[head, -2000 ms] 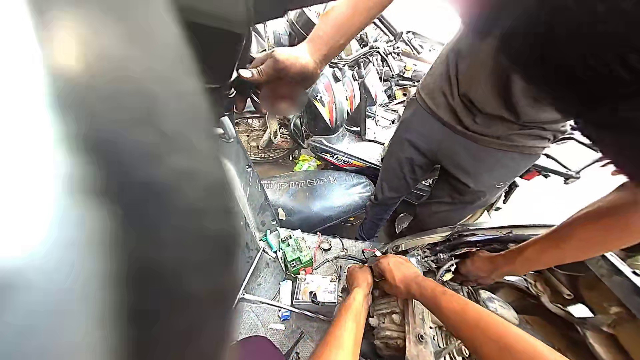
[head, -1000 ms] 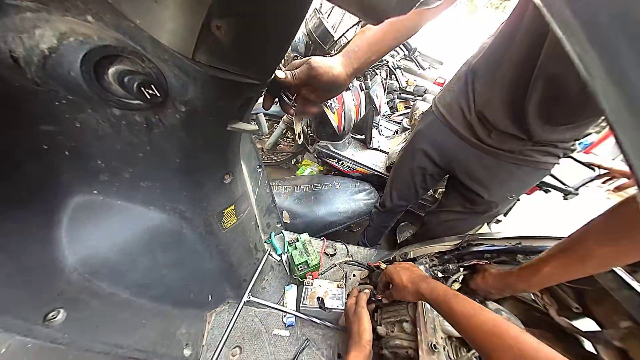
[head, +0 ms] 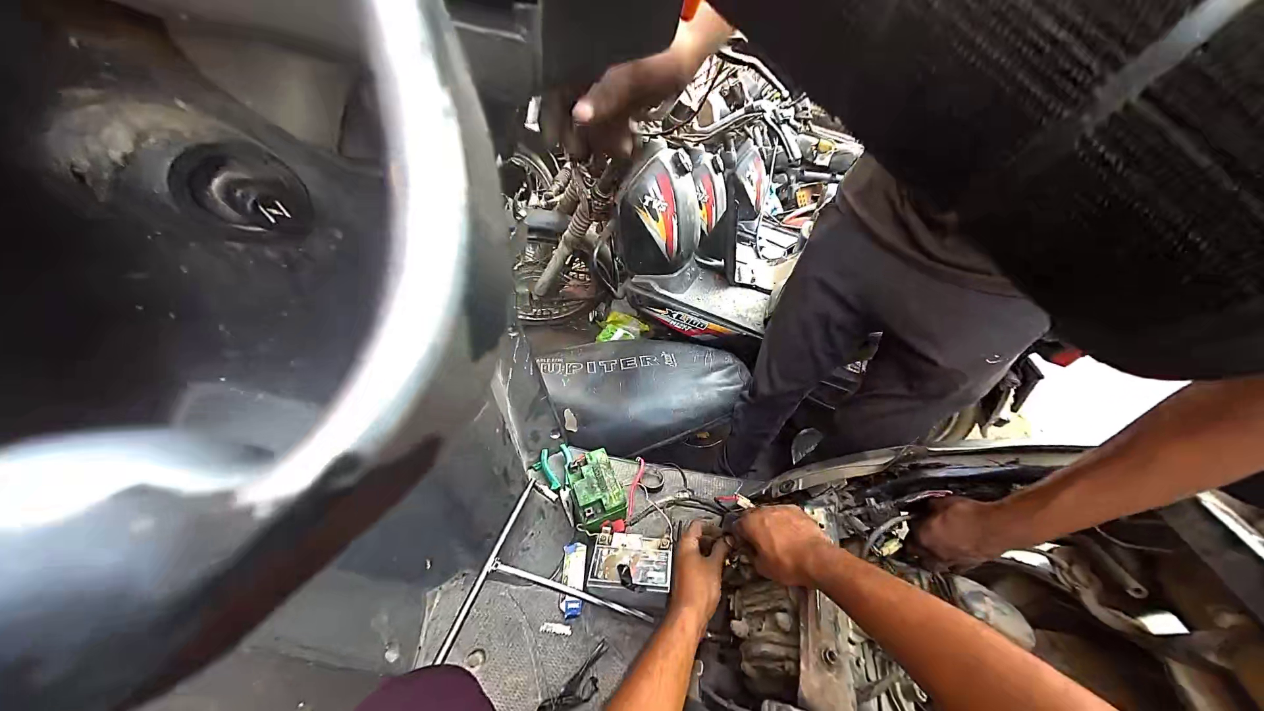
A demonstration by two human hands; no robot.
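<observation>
My left hand (head: 699, 573) and my right hand (head: 785, 543) meet over the exposed engine (head: 765, 627) of a scooter. Their fingers pinch dark wiring (head: 729, 515) between them; its exact end is hidden by the fingers. Left of my left hand, a battery with a pale top (head: 632, 563) lies on the scooter's floorboard. A green battery (head: 595, 491) stands behind it, with green-handled pliers (head: 549, 468) beside it. A red wire (head: 636, 484) runs near the green battery. A T-shaped metal bar wrench (head: 494, 568) rests on the floorboard.
Another person's hand (head: 953, 533) reaches into the frame at right; a blurred hand (head: 622, 104) is at the top. A person in dark trousers (head: 869, 326) stands beyond. A black seat (head: 642, 390) and parked two-wheelers (head: 657, 212) are behind. The scooter's front panel (head: 247, 326) fills the left.
The view has shifted. My hands stay together over the engine, and the co-worker's hand at right remains among the parts. The hand at the top has changed its pose.
</observation>
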